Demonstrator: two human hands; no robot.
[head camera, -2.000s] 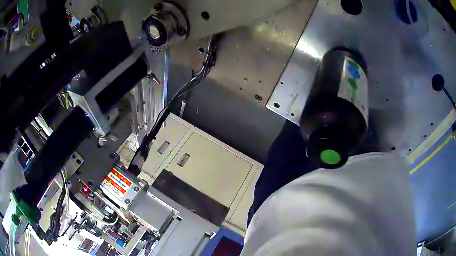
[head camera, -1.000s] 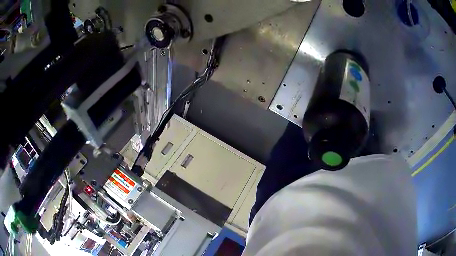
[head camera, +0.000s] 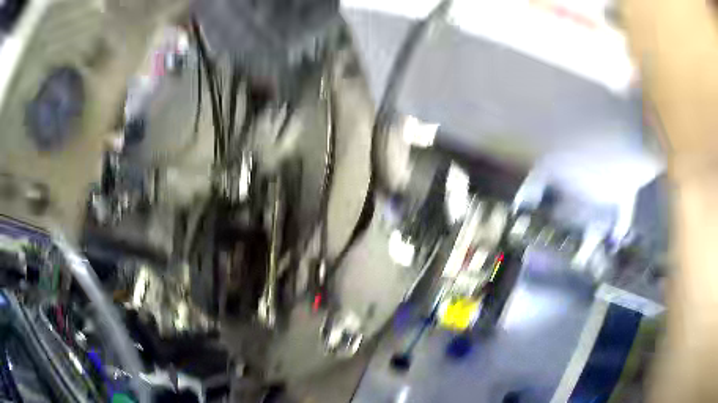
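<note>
The view is strongly blurred. Machine parts with dark upright rods and hanging black cables (head camera: 375, 169) fill the middle. A small part with a yellow label (head camera: 459, 312) sits at the lower right of centre, on or above a grey metal surface (head camera: 441, 370). A tan, smooth blurred shape (head camera: 689, 197) runs down the right edge, very close to the camera. It may be my right hand or forearm, but no fingers can be made out. My left hand is not in view.
A cream box or panel (head camera: 20, 149) with a dark round knob or gauge is at the upper left. A clear hose (head camera: 98, 295) curves at the lower left. A pale-edged dark blue panel (head camera: 606, 350) stands at the lower right.
The view has swung to another part of the machine and blurred. The black cylinder, white sleeve and cream cabinet are gone from view. The tan shape has appeared at the right.
</note>
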